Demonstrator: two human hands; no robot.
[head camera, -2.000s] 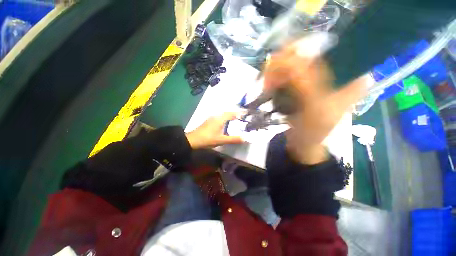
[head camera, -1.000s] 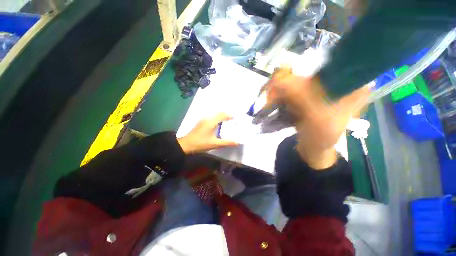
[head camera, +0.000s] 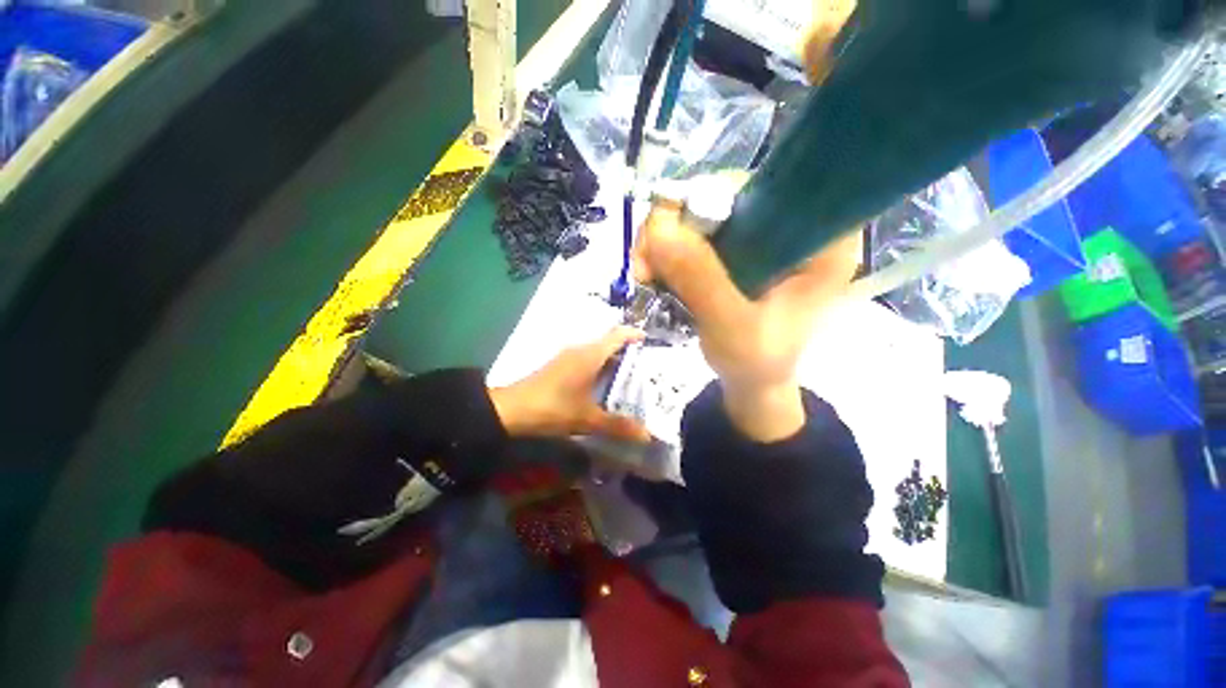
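My left hand (head camera: 571, 393) holds a white adapter housing (head camera: 654, 382) on the white work board (head camera: 861, 363), fingers and thumb around its left side. Small dark marks show on its face. My right hand (head camera: 753, 303) grips the thick dark green pneumatic screwdriver (head camera: 861, 135) at its lower part. The silver screw-feed nozzle (head camera: 662, 317) is at the upper edge of the housing; whether the tip touches it cannot be told. A thin black air line with a blue fitting (head camera: 620, 290) runs down beside the nozzle.
A heap of black plastic parts (head camera: 545, 202) lies at the board's upper left, smaller black parts (head camera: 920, 504) at its right. A mallet (head camera: 996, 464) lies further right. Clear bags (head camera: 726, 121) lie behind. Yellow-black tape (head camera: 356, 296) edges the conveyor (head camera: 161, 255). A pale hose (head camera: 1049, 202) curves right.
The right hand and screwdriver have moved left and now look sharper. The small black parts at right are uncovered. The left hand stays around the housing, slightly lower in the picture.
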